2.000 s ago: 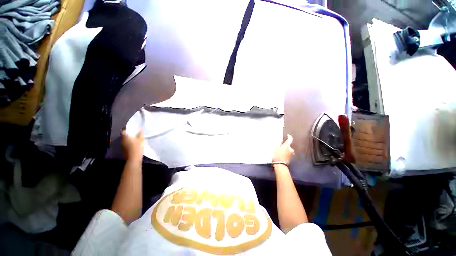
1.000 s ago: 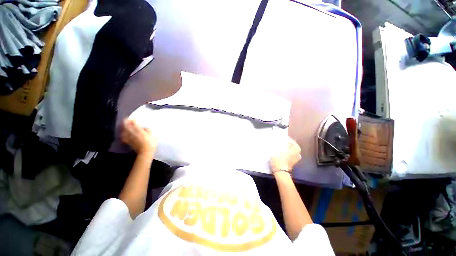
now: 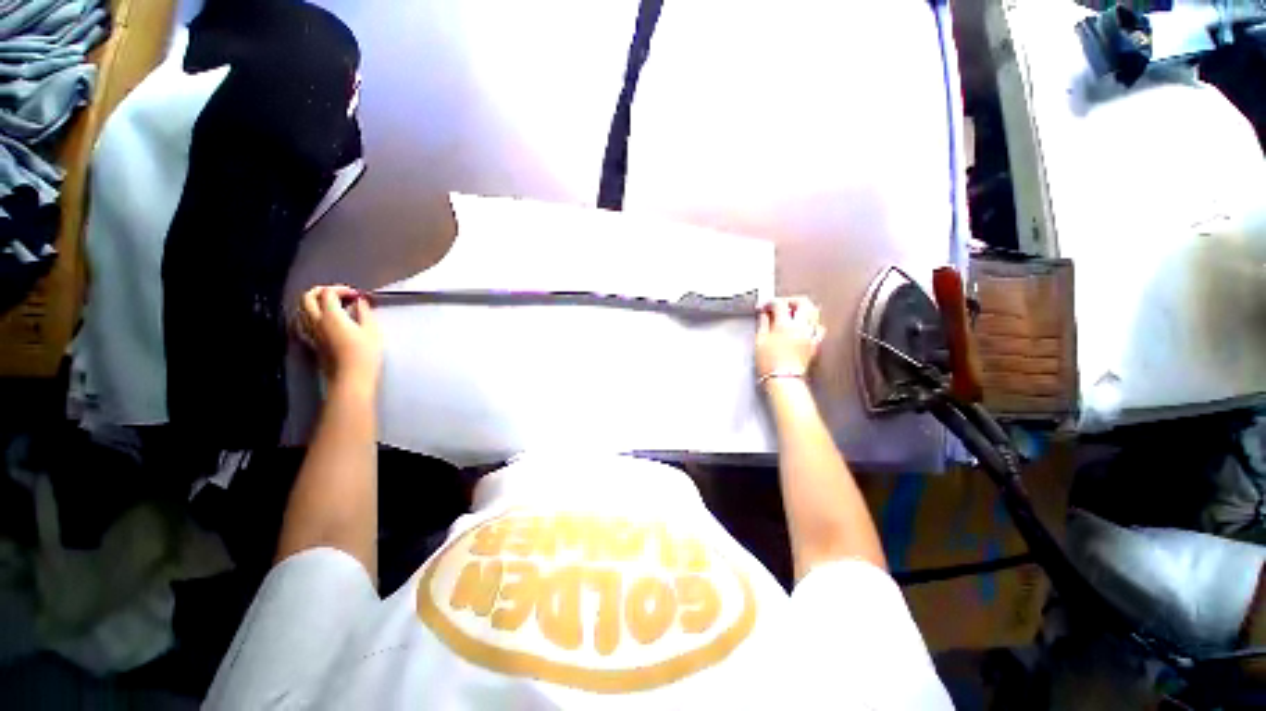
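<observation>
A pale grey-white garment panel (image 3: 569, 368) lies flat on the padded ironing table (image 3: 847, 236), with a thin dark seam (image 3: 555, 299) running lengthwise across it. My left hand (image 3: 339, 331) pinches the panel at the left end of the seam. My right hand (image 3: 789, 338) holds the panel's right edge at the other end of the seam. The steam iron (image 3: 905, 340) stands to the right of my right hand, with nobody holding it.
Black and pale cloth (image 3: 250, 208) is heaped at the table's left. A dark strip (image 3: 632, 104) lies beyond the panel. A brown ridged iron rest (image 3: 1025, 338) and a dark hose (image 3: 1020, 500) are at the right, beside a white worktable (image 3: 1166, 250). Grey pieces (image 3: 42, 84) lie far left.
Both hands have moved from the panel's near part up to the two ends of the seam. The seam looks straighter and the panel's near part flatter. The camera view has shifted slightly.
</observation>
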